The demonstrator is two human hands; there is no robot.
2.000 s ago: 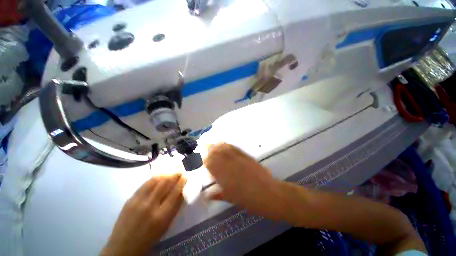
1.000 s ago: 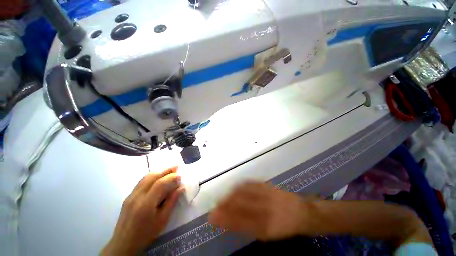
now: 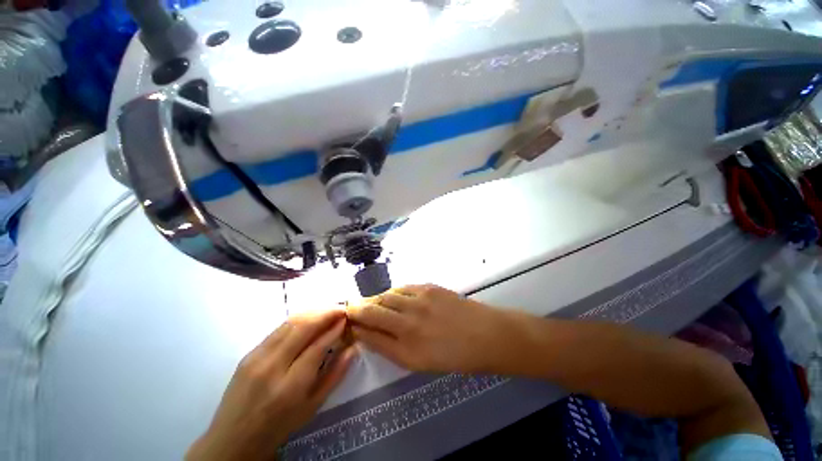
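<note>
A white fabric strip [image 3: 362,369] lies on the machine bed under my fingers, part of it showing below them. My left hand [image 3: 287,365] pinches it at the fingertips, just in front of the needle area. My right hand [image 3: 419,326] meets the left at the fingertips and also pinches the strip. The dark grey block [image 3: 372,278] beside the needle is just above my right fingers. The presser foot and needle are hard to make out in the glare. The sewing machine head [image 3: 469,81] spans the view above my hands.
The shiny curved guard [image 3: 167,194] is at the head's left end. Rippled white strips [image 3: 68,288] lie along the table's left. A ruler strip [image 3: 397,416] runs along the front edge. Red-handled scissors [image 3: 746,203] are at right. A blue basket [image 3: 590,430] is below the table edge.
My right hand came away from the strip towards the front edge, then returned to meet my left fingertips. My left hand stays at the strip. The whole view has shifted slightly.
</note>
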